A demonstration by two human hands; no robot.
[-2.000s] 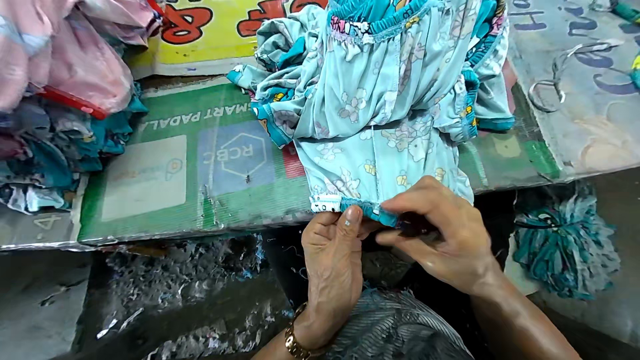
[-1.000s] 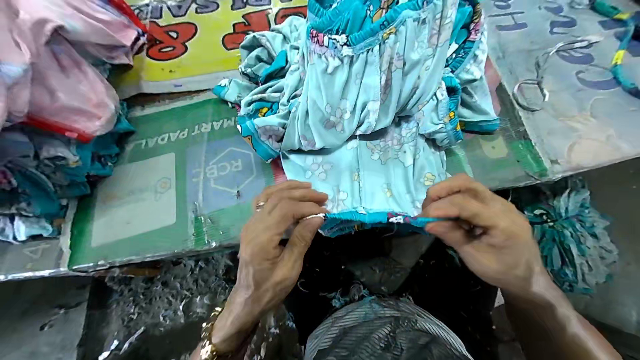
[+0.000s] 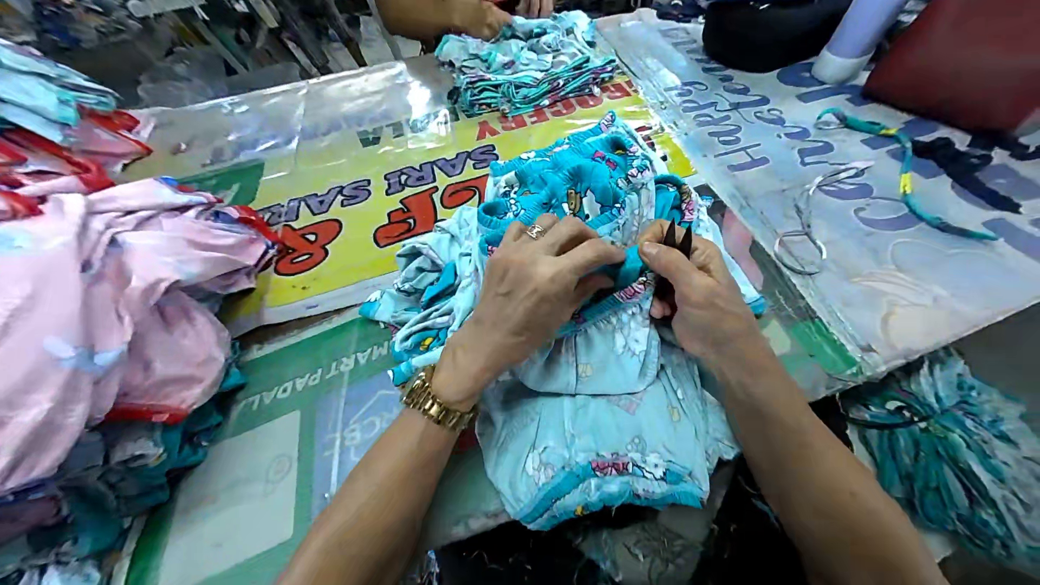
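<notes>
A light blue printed garment (image 3: 601, 422) with teal elastic edges lies over the table's front edge, on more garments of the same print. My left hand (image 3: 544, 284), with a ring and a gold-coloured watch, pinches a teal printed band of the garment. Close to its right, my right hand (image 3: 691, 284) grips the same band between thumb and finger. Dark pointed blades (image 3: 679, 239), apparently thread snips, stick up from inside my right hand; their handle is hidden by the fingers.
Pink and teal garments (image 3: 89, 309) are heaped at the left. Another stack of blue garments (image 3: 528, 65) lies at the back, beside a person's hands (image 3: 479, 18). A cord loop (image 3: 800, 236) and a teal strip (image 3: 906, 171) rest at the right. A fabric bundle (image 3: 934, 463) hangs below the table's right side.
Both hands have moved from the garment's front hem farther up onto the pile and now hold a band there. The view has tilted up, showing the far side of the table.
</notes>
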